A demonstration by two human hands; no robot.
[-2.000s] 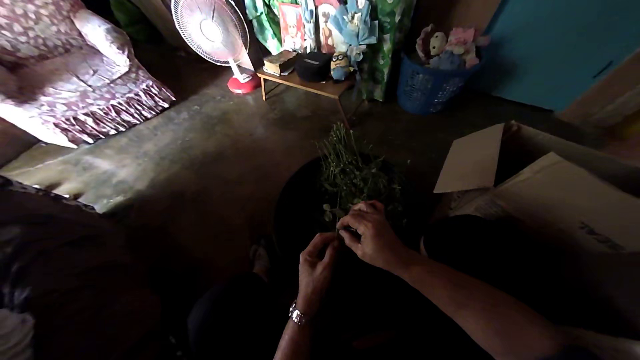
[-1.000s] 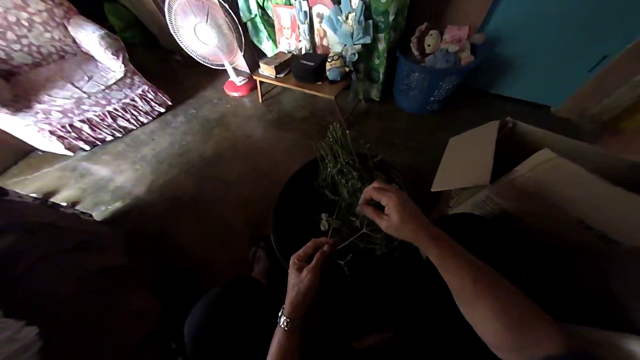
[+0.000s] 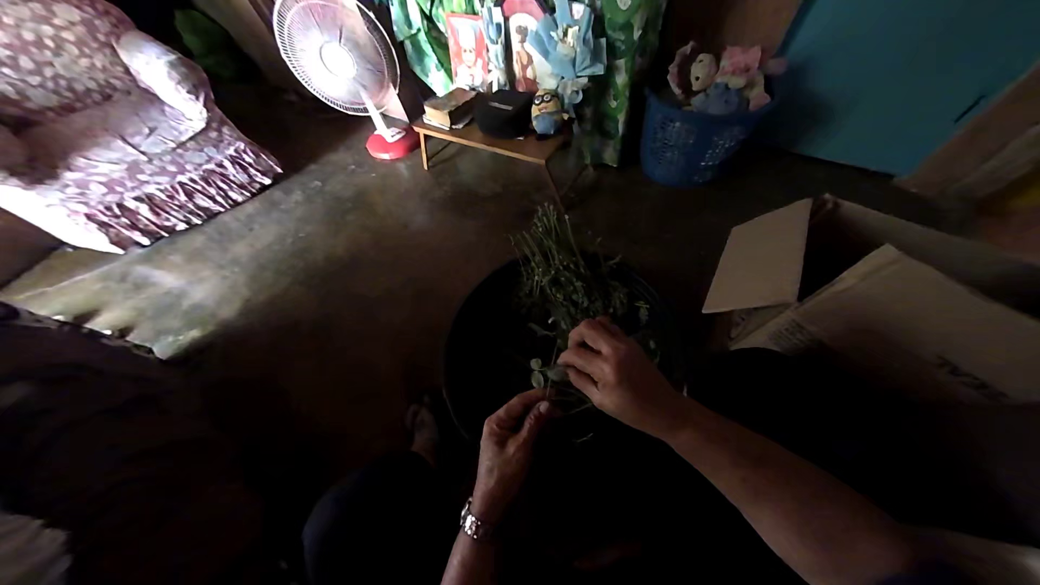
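Observation:
My left hand, with a metal-banded wristwatch, pinches a thin green stem between thumb and fingertips. Just above and to its right, my right hand has its fingers bent at a small leafy sprig of that stem; whether they grip it is hard to tell. Both hands are over a wide, dark round container. A bunch of leafy green stems lies in the container beyond my hands, its stem ends pointing away from me. The container's near side is lost in shadow.
An open cardboard box is at the right, one flap reaching toward the container. Farther back are a small wooden table, a stand fan and a blue plastic basket of stuffed toys. A patterned armchair stands at the left.
My right hand was farther from my left one second ago, with a stem between them; it has come back close to the left. The left hand still pinches a stem.

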